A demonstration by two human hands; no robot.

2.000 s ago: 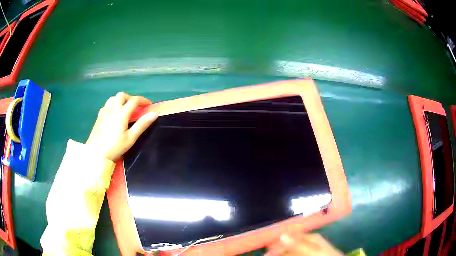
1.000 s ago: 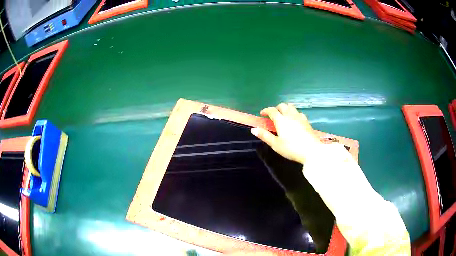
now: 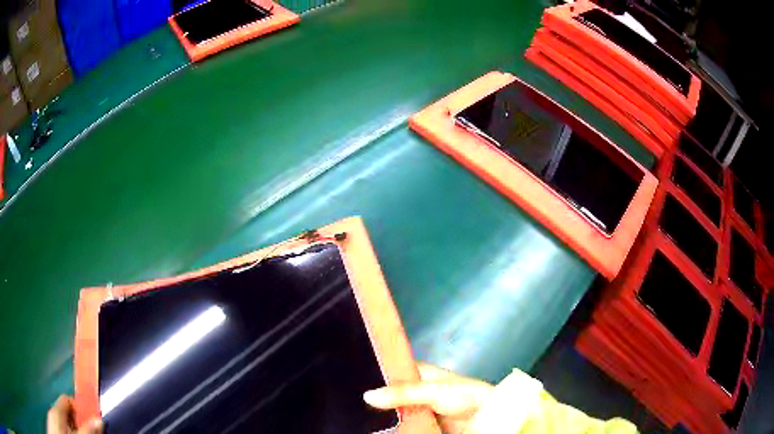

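Observation:
A laptop display assembly (image 3: 246, 339) lies glossy black face up in an orange foam tray (image 3: 373, 288) at the lower left. Its long edge with a thin wire and small dark bits faces away from me. My right hand (image 3: 433, 397) grips the tray's right side near the bottom, thumb over the screen's edge. My left hand (image 3: 72, 417) is at the tray's lower left corner, partly cut off by the picture's bottom edge, its fingertips against the frame. Lamps reflect in the screen.
Another foam tray with a screen (image 3: 543, 157) lies on the green mat to the right. Stacked foam trays (image 3: 611, 72) stand at the upper right, more stacks (image 3: 645, 364) at the right side. One tray (image 3: 242, 41) lies at the far edge. Cardboard boxes (image 3: 38, 51) are at the upper left.
The view has swung right, bringing the stacks into sight. The tray is turned, its wired edge now far from me. My right hand has moved from the far edge to the right side; my left hand shows again.

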